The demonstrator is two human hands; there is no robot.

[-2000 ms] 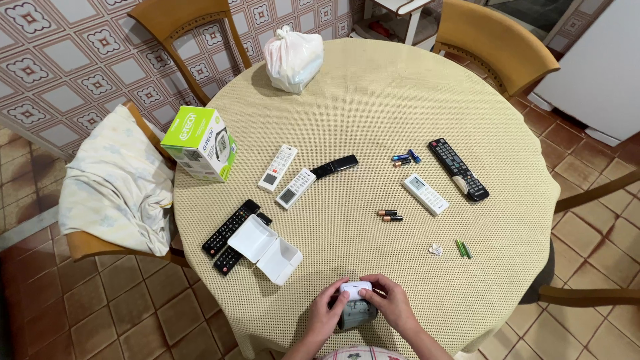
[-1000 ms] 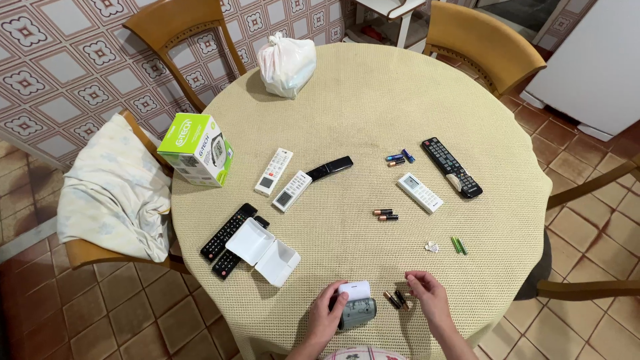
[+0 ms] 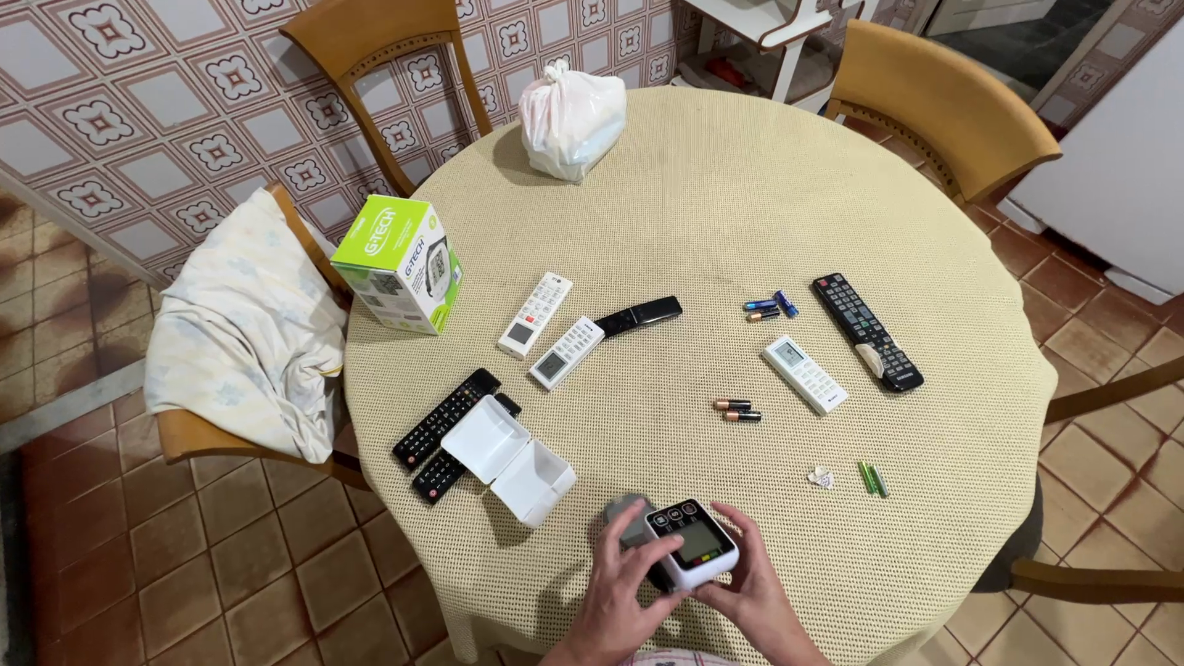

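My left hand and my right hand hold a white wrist blood pressure monitor between them, its black face and small display turned up. Its grey cuff shows behind my left fingers. An open white plastic case lies left of my hands, partly on two black remote controls. Two batteries lie beyond my hands. Farther right are a white air conditioner remote control, several small batteries, green batteries and a crumpled white scrap.
Two white remote controls and a black one lie mid-left on the round table. A green and white G-Tech box stands at the left edge, a tied plastic bag at the far edge. A Samsung remote control lies right.
The monitor has been turned so its display faces up. My right hand, apart from it beside loose batteries one second ago, is now back on it. Those batteries no longer show there.
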